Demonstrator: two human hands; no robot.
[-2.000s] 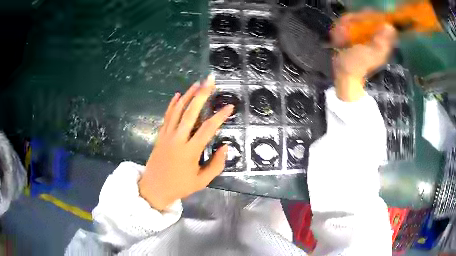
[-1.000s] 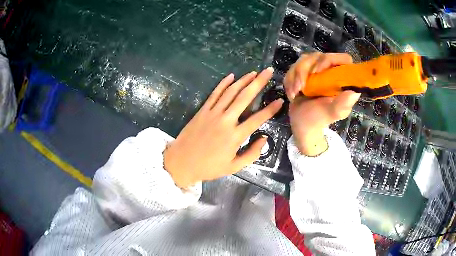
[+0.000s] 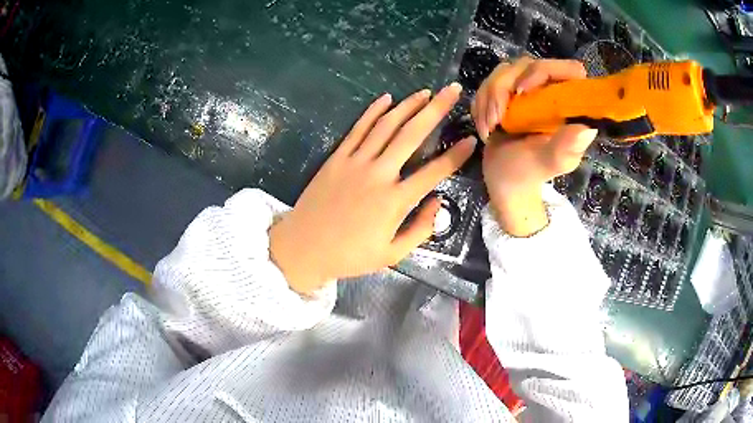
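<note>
My right hand (image 3: 528, 140) is closed around the orange electric screwdriver (image 3: 619, 103), which lies nearly level, its dark cable end to the right. Its front end and bit are hidden by my fingers. My left hand (image 3: 371, 190) is spread flat with fingers apart, its fingertips at the left edge of the clear blister tray (image 3: 421, 273). Round black parts (image 3: 497, 15) sit one per pocket. One part near my left thumb shows a bright centre (image 3: 442, 221). A dark mesh-faced disc (image 3: 607, 58) lies on the tray, partly behind the screwdriver.
The scratched dark-green bench mat (image 3: 223, 66) extends left of the tray. Below are a blue crate or stool (image 3: 70, 153), a yellow floor line (image 3: 91, 240) and a red tray (image 3: 487, 351). A white piece (image 3: 714, 277) and another gridded tray (image 3: 702, 363) are at the right.
The view has swung since the oldest frame. The right hand with the screwdriver has come from the upper right to beside the left hand's fingertips. Since one second ago, little has changed.
</note>
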